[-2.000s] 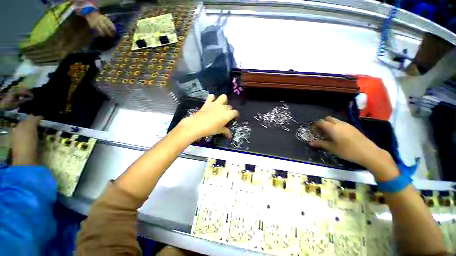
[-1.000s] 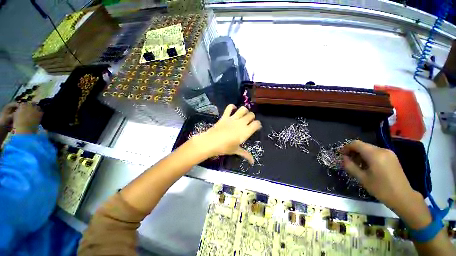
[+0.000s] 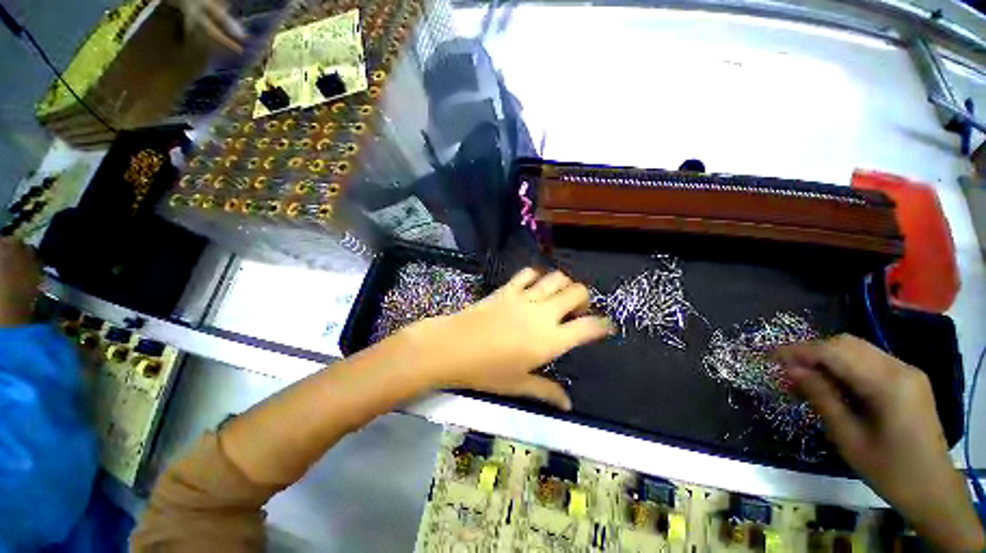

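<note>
The wide black tray (image 3: pixel 649 378) holds separate piles of tiny silvery leaded components. My left hand (image 3: pixel 527 333) is over the tray's left part, fingers spread, covering part of a pile; no part shows in it. My right hand (image 3: pixel 865 405) is at the right pile (image 3: pixel 762 362), thumb and fingertips together at its edge; whether they hold a component is too small to tell. A smaller black tray at the left holds a dense grey-silver heap (image 3: pixel 425 296). The cream circuit board panel (image 3: pixel 605 518) lies along the near rail, cut off by the lower edge.
Reddish-brown strips (image 3: pixel 714 211) lie at the tray's far edge. A red container (image 3: pixel 914 243) and small black box (image 3: pixel 924 351) stand right. Copper-ringed parts in clear trays (image 3: pixel 270 157) carry a board (image 3: pixel 314 65). A grey plastic bag (image 3: pixel 465 97) stands beside them. Neighbours' hands show at left.
My left hand has moved right and nearer, uncovering the small tray's heap. My right hand has shifted right and down with the tilting view, still at the right pile.
</note>
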